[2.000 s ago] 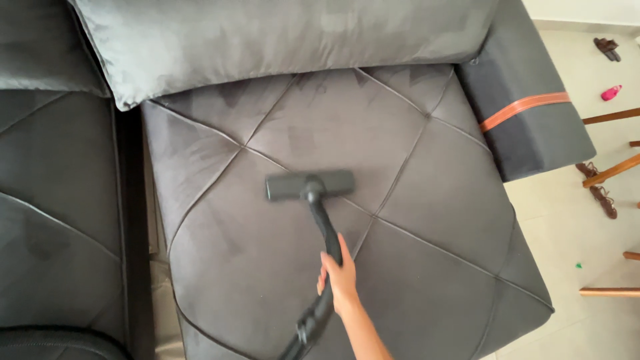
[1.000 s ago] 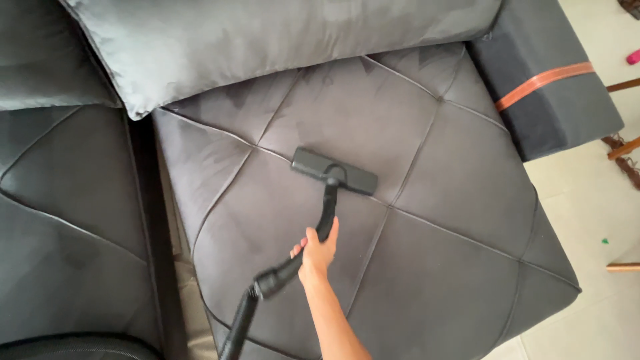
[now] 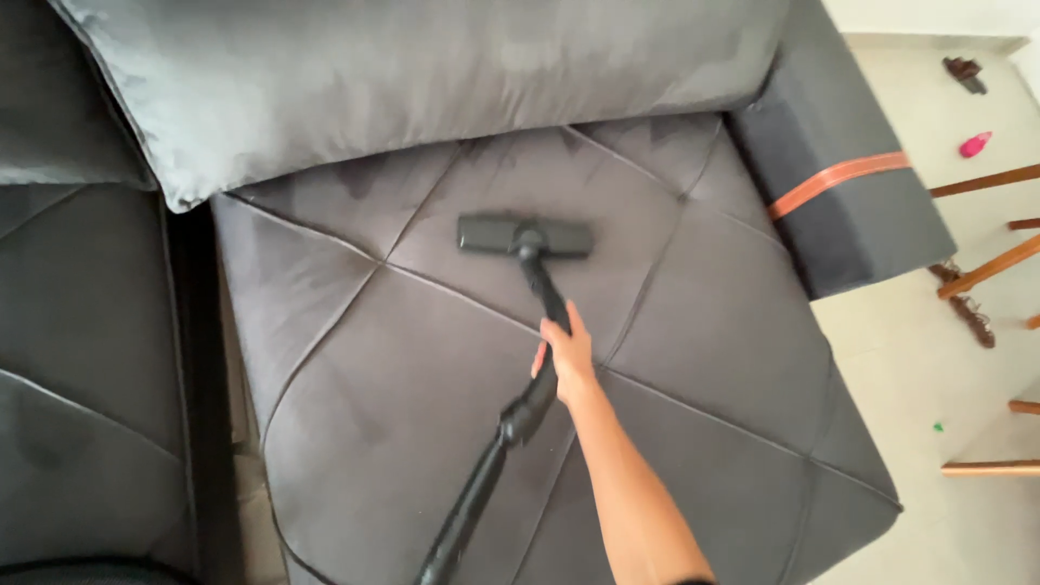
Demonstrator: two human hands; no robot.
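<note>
My right hand [image 3: 571, 351] is wrapped around the black curved handle tube of a vacuum cleaner [image 3: 538, 390], just behind its neck. At the front of the tube, a wide black floor nozzle [image 3: 525, 236] lies on the grey upholstered seat cushion [image 3: 406, 341] of a sofa, close to the back cushion. A black hose or tube [image 3: 463, 512] runs from the handle down to the bottom edge. My left hand is out of the frame.
A large grey back cushion [image 3: 422, 73] borders the seat above. The armrest [image 3: 861, 162] with an orange strap [image 3: 841, 175] stands at the right. Beyond it are wooden furniture legs [image 3: 991, 266], a pink object [image 3: 975, 145] and sandals [image 3: 964, 73] on the floor. A gap separates the left seat [image 3: 81, 325].
The nozzle has turned from a slant to nearly level and has moved toward the back cushion, with my right hand still on the tube. The view has shifted somewhat.
</note>
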